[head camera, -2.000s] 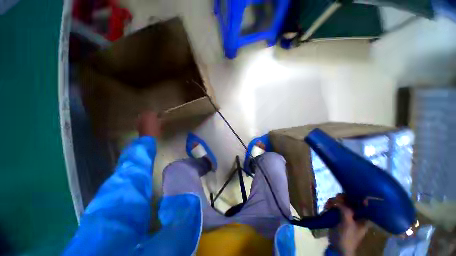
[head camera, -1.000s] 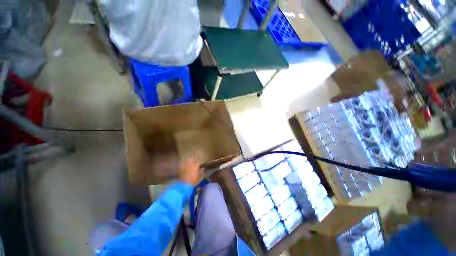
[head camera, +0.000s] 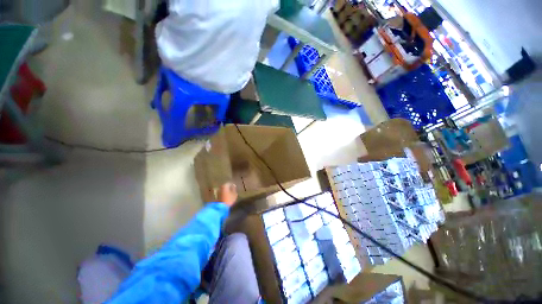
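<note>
An open brown carton (head camera: 270, 151) stands on the floor in front of me, with no boxes visible inside. My left hand (head camera: 227, 194), in a blue sleeve, is closed at its near edge and seems to grip the rim. My right hand is out of view. A thin black cord (head camera: 368, 237) runs from the carton across the packed boxes to the lower right. Next to the carton, an open carton holds rows of shiny white boxes (head camera: 306, 255). Another carton behind it is packed with white boxes (head camera: 365, 205).
A person in white (head camera: 214, 44) sits on a blue stool (head camera: 178, 113) beyond the carton. A green-topped low table (head camera: 285, 92) and blue crates (head camera: 324, 83) stand behind. Another partly visible carton (head camera: 362, 288) is at the bottom. A red item (head camera: 27, 95) is at left.
My view has swung up and right. The open carton has shifted right relative to the stool, with my left hand at its edge. The dryer and right arm have left view.
</note>
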